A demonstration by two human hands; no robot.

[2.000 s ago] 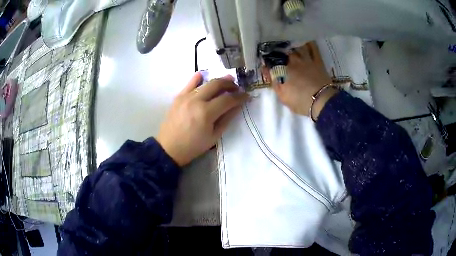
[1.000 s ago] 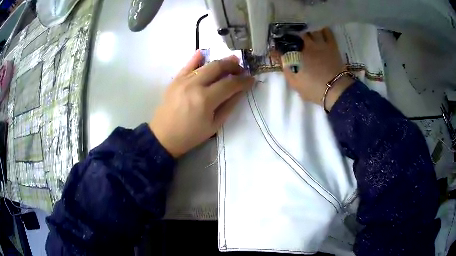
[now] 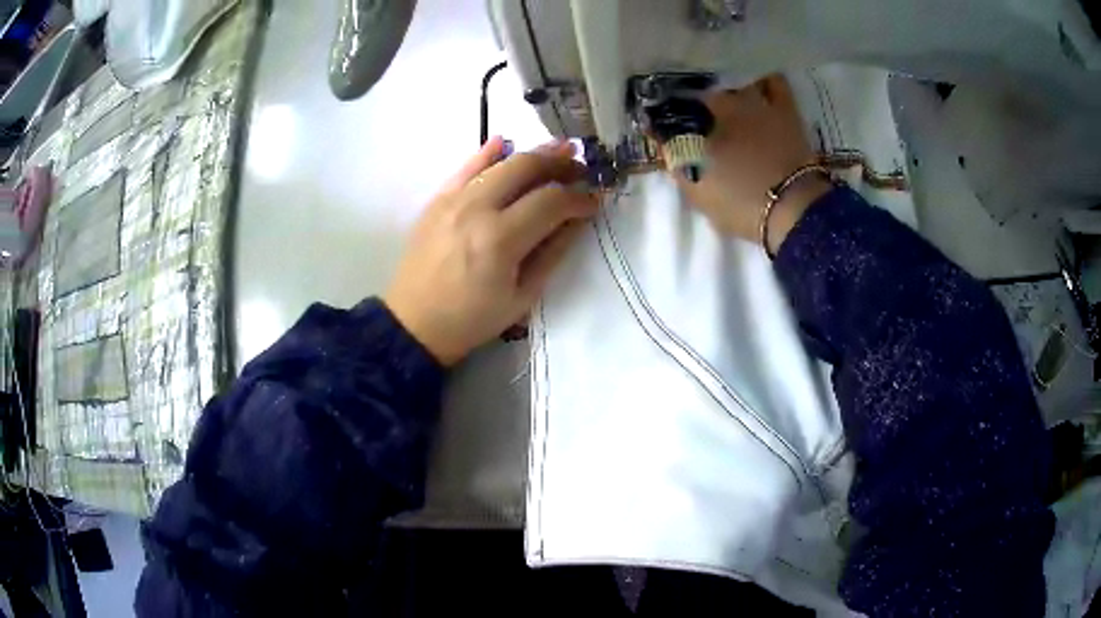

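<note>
A white garment panel (image 3: 652,459) with thin dark double stitch lines lies under the sewing machine head (image 3: 845,36) and hangs over the table's front edge. A brown-gold band crosses it at the presser foot (image 3: 600,163). My left hand (image 3: 483,248) rests on the panel's left edge, fingertips pressed down close beside the foot; whether they pinch the cloth is hidden. My right hand (image 3: 746,157) lies on the panel right of the foot, its fingers partly hidden behind the black part and cream ribbed knob (image 3: 686,151). The needle tip cannot be made out.
Plaid plastic-covered cloth (image 3: 133,266) lies at the left. A grey rounded object (image 3: 368,46) hangs at the top. A thin black bent bar (image 3: 485,103) stands left of the foot. A pink item (image 3: 27,215) is at the far left edge.
The view has shifted slightly between frames. The panel's lower edge shows a little higher than before. Both hands keep nearly the same places beside the foot.
</note>
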